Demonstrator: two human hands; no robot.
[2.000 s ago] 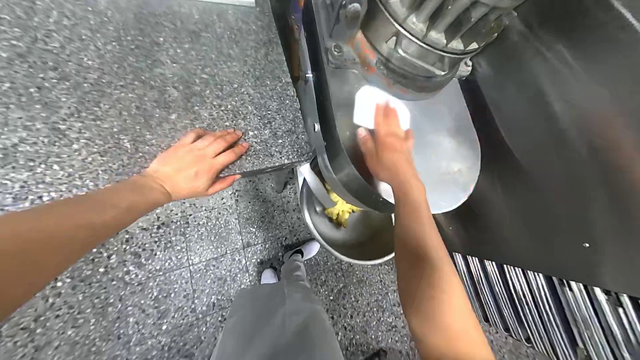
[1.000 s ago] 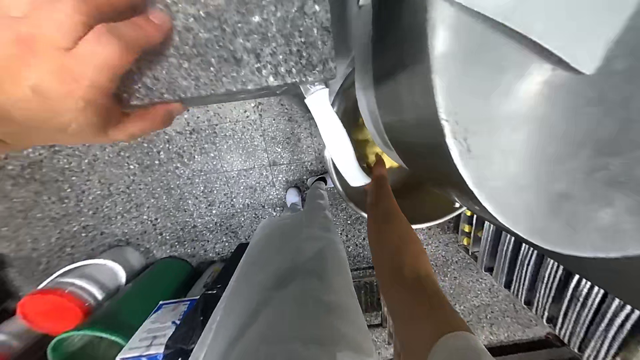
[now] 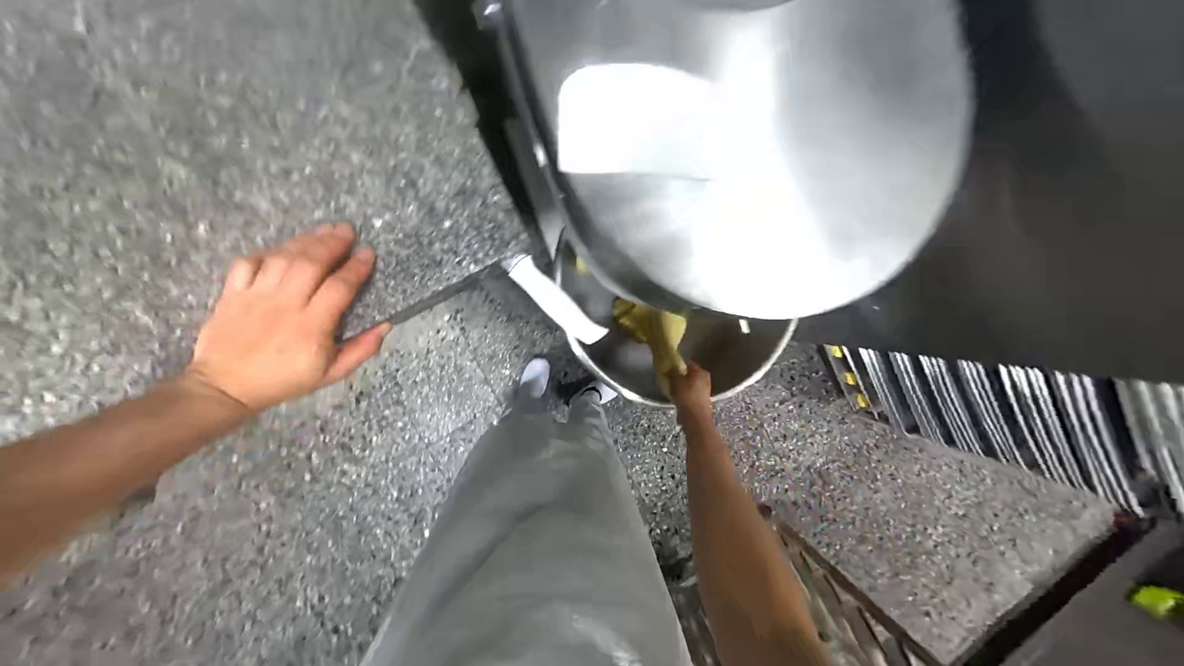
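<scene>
My left hand (image 3: 287, 319) rests on the edge of a speckled stone counter (image 3: 231, 139), fingers slightly apart, thumb at the rim. My right hand (image 3: 692, 384) is low over a round metal bowl (image 3: 740, 370) and grips a yellow cloth or soft yellow material (image 3: 661, 338); which of these I cannot tell. Above the bowl, a rounded, shiny metal plate of a machine (image 3: 768, 185) hides part of it. A white strip (image 3: 560, 301) hangs from the counter's corner beside the bowl's left rim.
Dark machine body (image 3: 1064, 231) fills the upper right. Below it stands a row of ribbed metal slats (image 3: 999, 407). My legs in grey trousers (image 3: 527, 555) stand on the speckled floor. A bright green thing (image 3: 1156, 601) lies at the lower right edge.
My right hand has moved from the metal plate, where a white thing was under it, down to the bowl, and now holds the yellow material. The view has shifted.
</scene>
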